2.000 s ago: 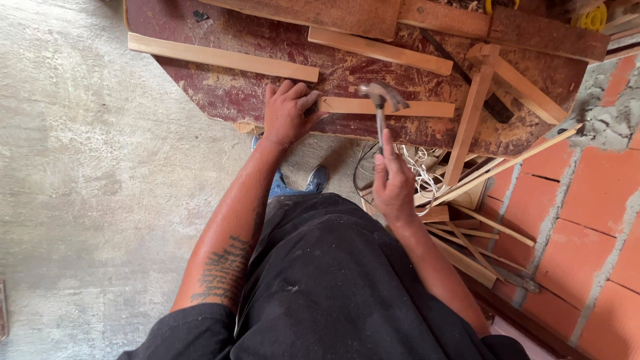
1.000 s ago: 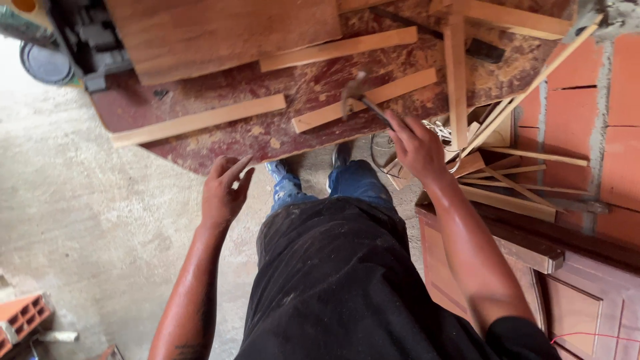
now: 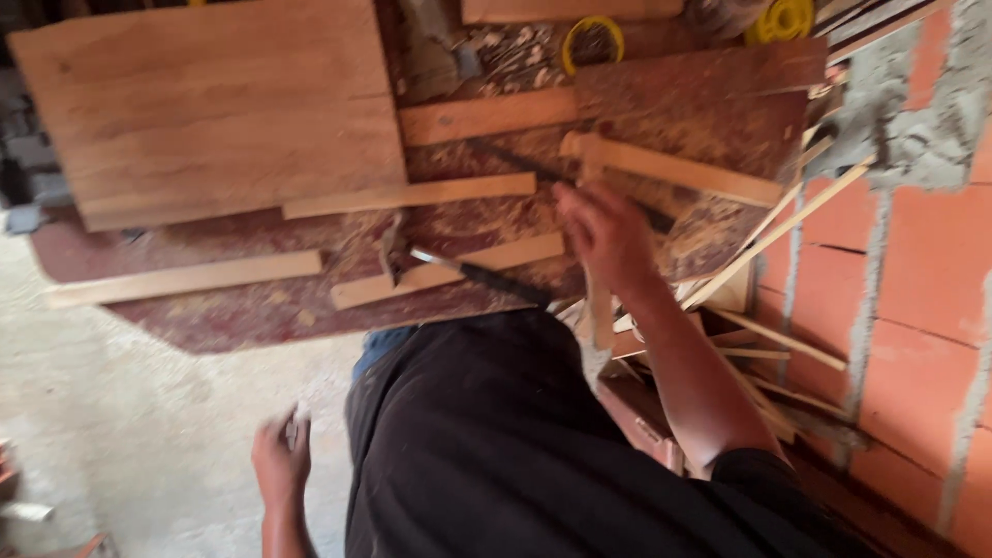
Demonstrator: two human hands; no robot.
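Observation:
A claw hammer (image 3: 500, 285) with a dark grip lies at the table's front, its head and shaft over a light wooden strip (image 3: 523, 252). My right hand (image 3: 608, 236) is at an upright-running wooden strip (image 3: 598, 314), covering its middle; blur hides whether the fingers grip it. Away from the table, above the floor at lower left, my left hand (image 3: 283, 453) has its fingers curled near a small blurred thing that I cannot make out. Two more light strips lie further left, one near the front edge (image 3: 186, 277) and one (image 3: 465, 190) beside a wide wooden panel (image 3: 232, 116).
The worn red table (image 3: 232, 325) also carries a dark long tool (image 3: 527, 164), an angled strip (image 3: 690, 172), brown boards (image 3: 697, 70) and a yellow-rimmed container of small pieces (image 3: 593, 46). Thin wood offcuts (image 3: 783, 232) lean beside the brick wall (image 3: 930, 256) at right.
The hammer was in my right hand and now lies on the table. My right hand has moved to the upright-running strip. My left hand has moved away from the table edge.

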